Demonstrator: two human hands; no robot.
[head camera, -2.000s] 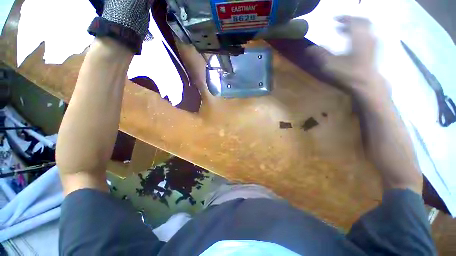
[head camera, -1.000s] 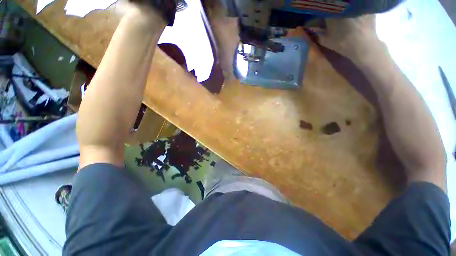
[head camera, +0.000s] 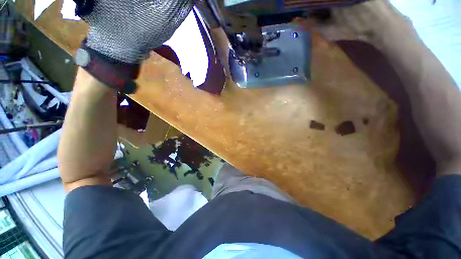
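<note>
The cutting machine (head camera: 247, 25) is at the top, its motor housing cut off by the edge. Its grey base plate (head camera: 278, 66) lies on the brown table. White paper (head camera: 194, 55) lies on dark maroon cloth (head camera: 218, 83) left of the plate. My left hand (head camera: 136, 28), in a chain-mail glove with a dark wrist strap, is at the paper's left side; its fingers are not clear at the top edge. My bare right hand (head camera: 349, 23) is against the machine's right side, its fingers dark and partly hidden, so its grip cannot be told.
Small dark scraps (head camera: 346, 127) lie on the table (head camera: 283, 152). Maroon cloth (head camera: 412, 146) runs under my right forearm, with white paper (head camera: 424, 25) at the top right. Dark offcuts (head camera: 187, 157) lie on the green floor, beside a cardboard box (head camera: 155, 129).
My right hand has moved from above the paper on the right to the machine. The shears have left view. My gloved left hand now shows more fully, and the view has shifted.
</note>
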